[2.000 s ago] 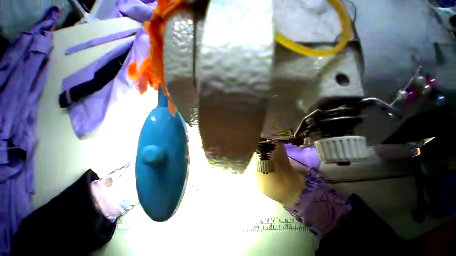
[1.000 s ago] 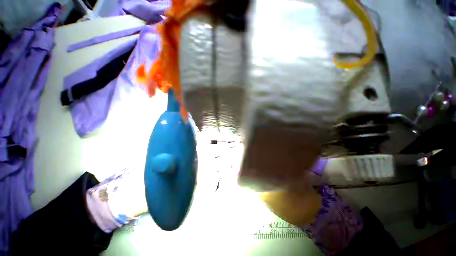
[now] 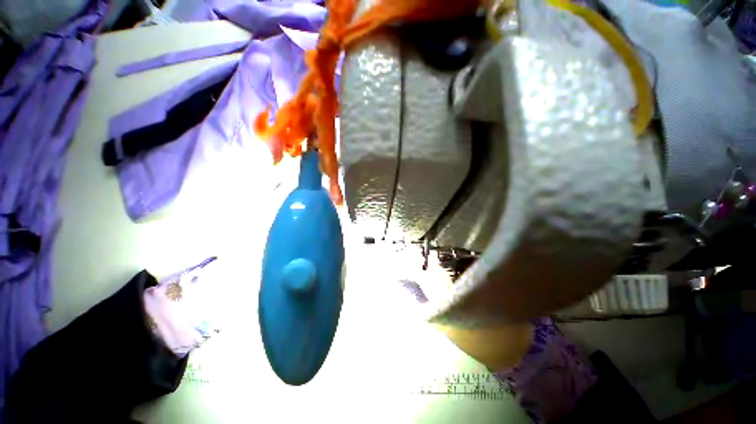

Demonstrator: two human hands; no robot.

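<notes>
The large off-white sewing machine head point(image 3: 572, 174) fills the centre right. A blue lamp point(image 3: 300, 286) hangs left of it and lights the table to glaring white. My left hand is lost in the glare and behind the lamp; only its patterned sleeve point(image 3: 178, 310) shows clearly. My right hand point(image 3: 493, 344) reaches in under the machine head; its fingers are hidden behind the head and in glare. A small purple patch of cloth point(image 3: 412, 290) shows in the glare near the needle area. What either hand holds cannot be seen.
A purple garment bundle point(image 3: 37, 190) hangs at the left edge. A purple panel point(image 3: 153, 186) with a black band point(image 3: 174, 124) and a narrow purple strip point(image 3: 182, 58) lie upper left. An orange cloth tie point(image 3: 319, 99) hangs above the lamp. Ruler markings point(image 3: 464, 387) run along the front edge.
The lamp and machine head have shifted right in view, and the head's open side now shows. Both sleeves stay at nearly the same places. A small purple patch now shows near the needle area.
</notes>
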